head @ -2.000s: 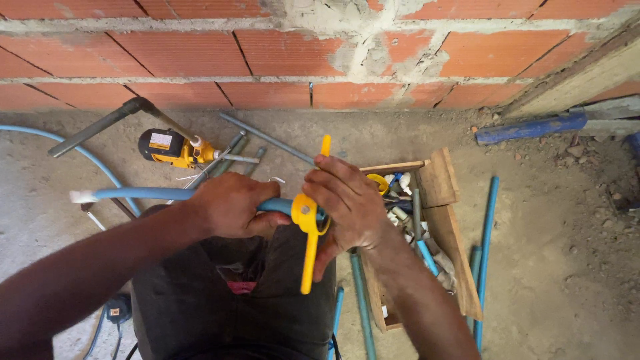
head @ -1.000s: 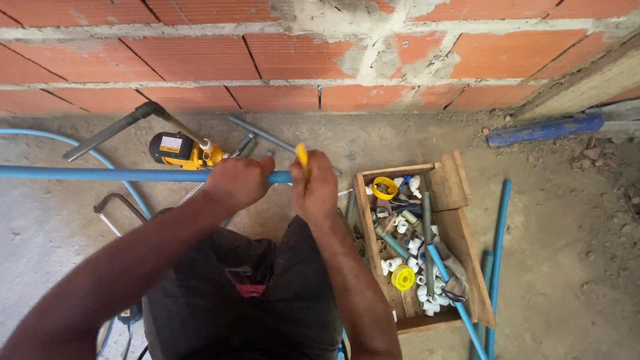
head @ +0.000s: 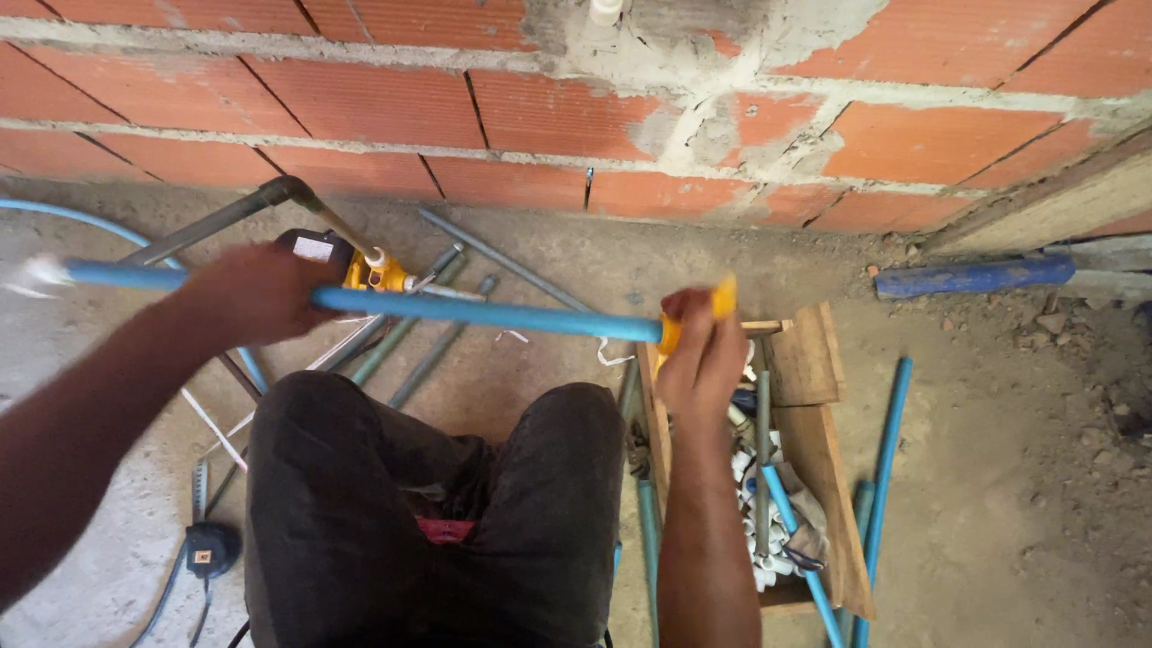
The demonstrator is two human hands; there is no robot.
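A long blue plastic pipe (head: 486,312) lies nearly level across my lap, above my knees. My left hand (head: 261,292) is closed around it left of centre; white material, blurred, shows at its far left end. At the pipe's right end, my right hand (head: 702,351) grips a yellow plastic handled tool (head: 670,334) that sits around the pipe end. Most of the tool is hidden by my fingers, and the hand is slightly blurred. Behind my left hand stands a yellow and black power tool (head: 378,270) on the floor, partly covered.
A wooden box (head: 810,450) of white pipe fittings stands at the right, beside blue pipes (head: 886,486). Grey-green pipes (head: 432,360) lie before my knees. A tape measure (head: 212,549) is at the left. A brick wall (head: 558,117) rises ahead; a blue object (head: 976,276) lies far right.
The hands have moved apart, with more pipe showing between them than one second ago. Two seconds ago the yellow tool was seen further along, its long handles spread across the pipe.
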